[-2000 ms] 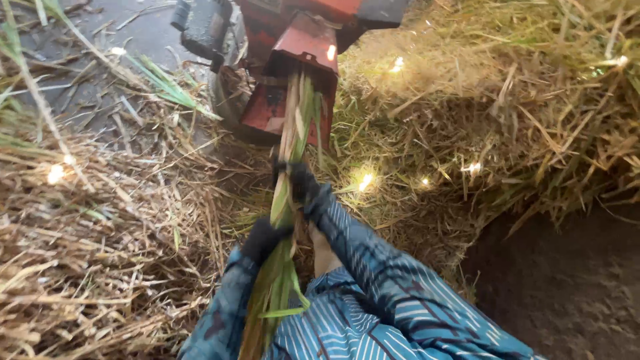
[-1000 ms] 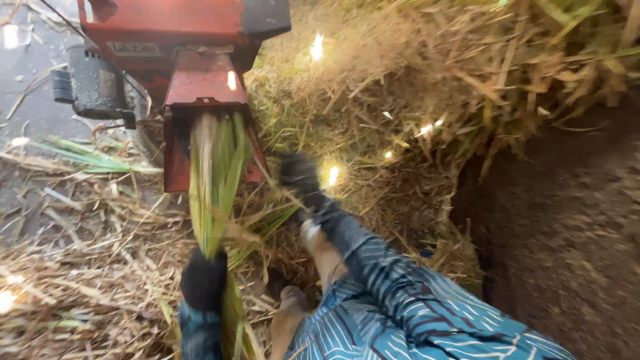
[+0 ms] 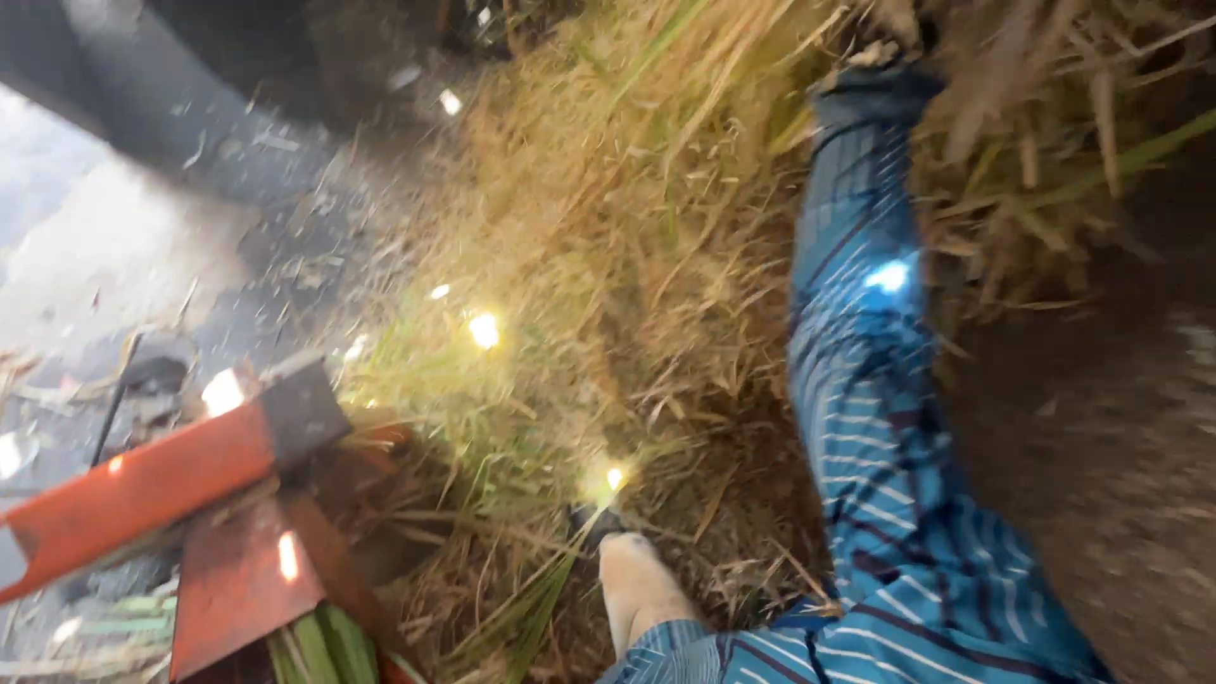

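Note:
My right arm, in a blue patterned sleeve, stretches up to the pile of dry grass stalks (image 3: 608, 228). My right hand (image 3: 879, 57), in a dark glove, is at the upper right among the stalks; blur and grass hide its fingers, so its hold cannot be told. Green stalks (image 3: 328, 646) lie in the red metal feed chute (image 3: 237, 579) of a machine at the lower left. My left hand is out of view.
The machine's orange-red housing (image 3: 142, 484) stands beside the chute. One bare leg (image 3: 641, 584) shows at the bottom centre, near loose grass. Bare brown ground (image 3: 1092, 456) lies on the right, and a grey floor (image 3: 294, 237) strewn with bits at the upper left.
My right hand has moved from near the chute out to the grass pile. My left hand, earlier on the stalks, has left the view. The view has swung strongly to the right.

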